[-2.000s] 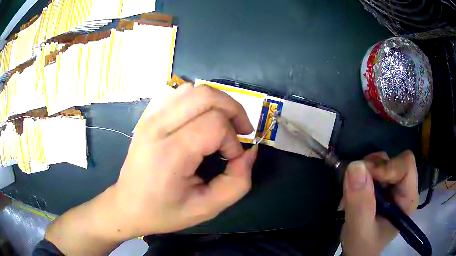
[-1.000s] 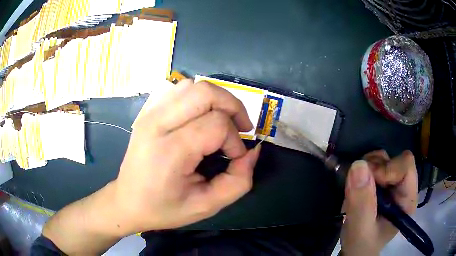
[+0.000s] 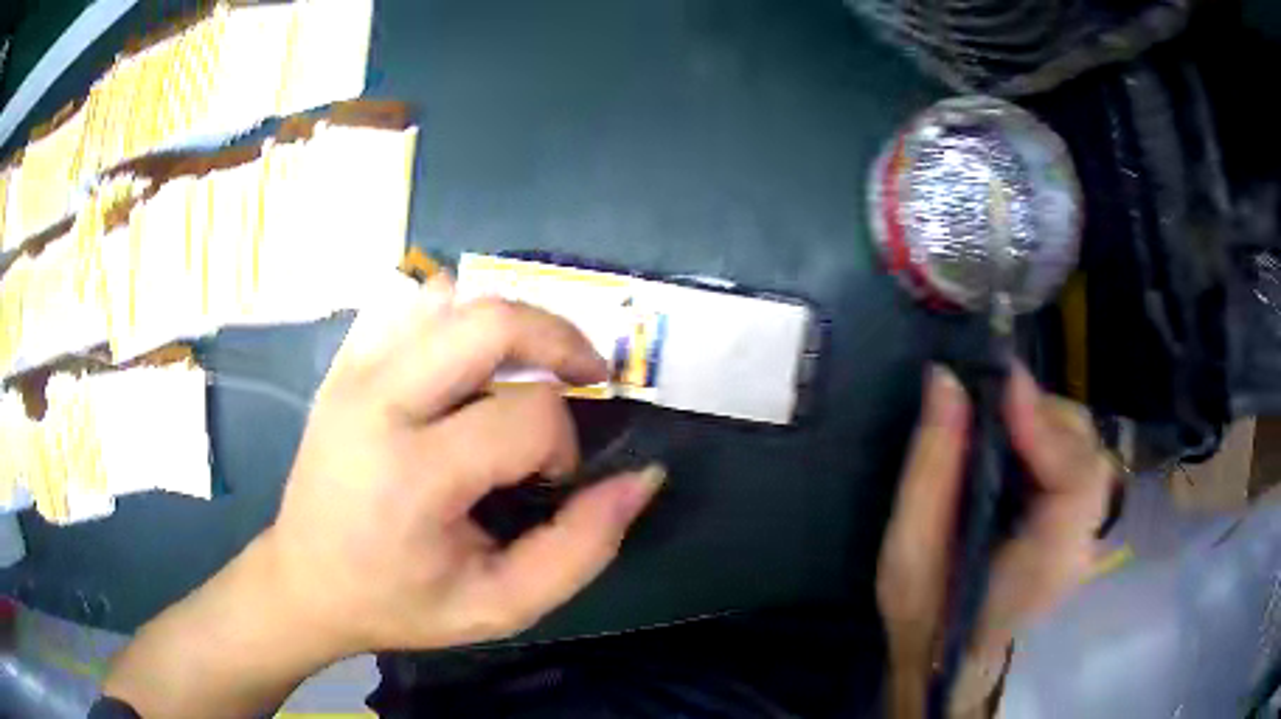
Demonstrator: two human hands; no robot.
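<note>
A display module [image 3: 555, 292] with a yellow edge strip lies on a dark-rimmed white fixture [image 3: 731, 355]. Its blue and orange solder strip [image 3: 641, 350] faces up. My left hand [image 3: 450, 464] covers the module's lower left, index fingertip at the strip; thumb and fingers are spread apart. Solder wire [image 3: 260, 385] runs into this hand from the left, and a faint strand shows between the fingertips; the grip itself is blurred. My right hand [image 3: 990, 520], blurred, holds the soldering iron [image 3: 983, 492] upright, its tip over the silver filling of the tip-cleaning tin [image 3: 969, 204].
Overlapping rows of white and yellow modules [image 3: 267, 260] with orange tabs lie at left. A black spiral wire guard [image 3: 1012, 35] is at upper right. Dark equipment [image 3: 1180, 239] stands at the right edge. The green mat [image 3: 618, 127] ends in a curved front edge.
My right hand has moved the iron from the solder strip to the tin. My left thumb has parted from the fingers. The view has shifted, so the fixture and tin appear further left.
</note>
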